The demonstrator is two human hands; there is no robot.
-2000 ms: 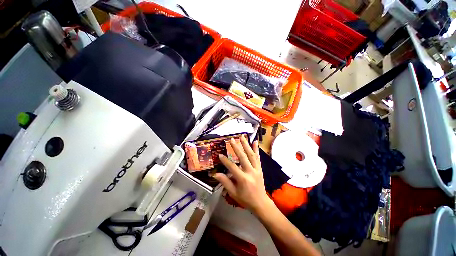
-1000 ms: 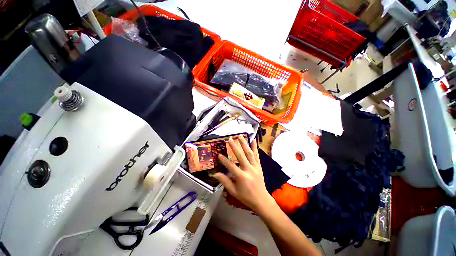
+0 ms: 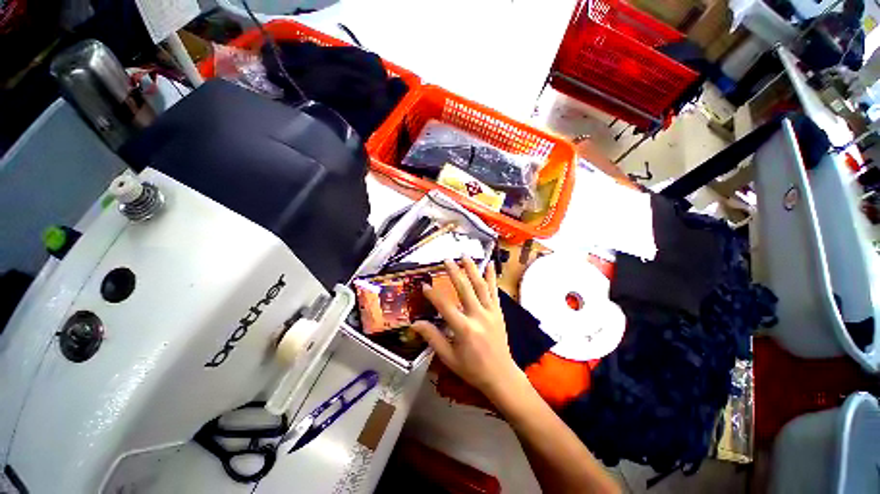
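Note:
A mobile phone (image 3: pixel 386 303) with a lit reddish-brown picture lies on the white accessory tray (image 3: pixel 388 355). My right hand (image 3: pixel 470 333) is bare, with its fingers spread over the right end of the phone, and grips nothing. The fingers cover part of the screen; whether every fingertip touches it I cannot tell. Pens and other odds and ends show in the tray behind the phone. My left hand is out of the picture.
The white sewing machine (image 3: pixel 183 318) fills the left. Scissors (image 3: pixel 249 446) and purple snips (image 3: pixel 333 410) lie on its bed. Orange-red baskets (image 3: pixel 550 145) stand behind the tray. A tape roll (image 3: pixel 589 326), orange fabric (image 3: pixel 558 380) and dark cut pieces (image 3: pixel 642 386) lie to the right.
My right hand stays over the phone; its fingers have shifted slightly, with the thumb a little higher. The whole view has shifted slightly.

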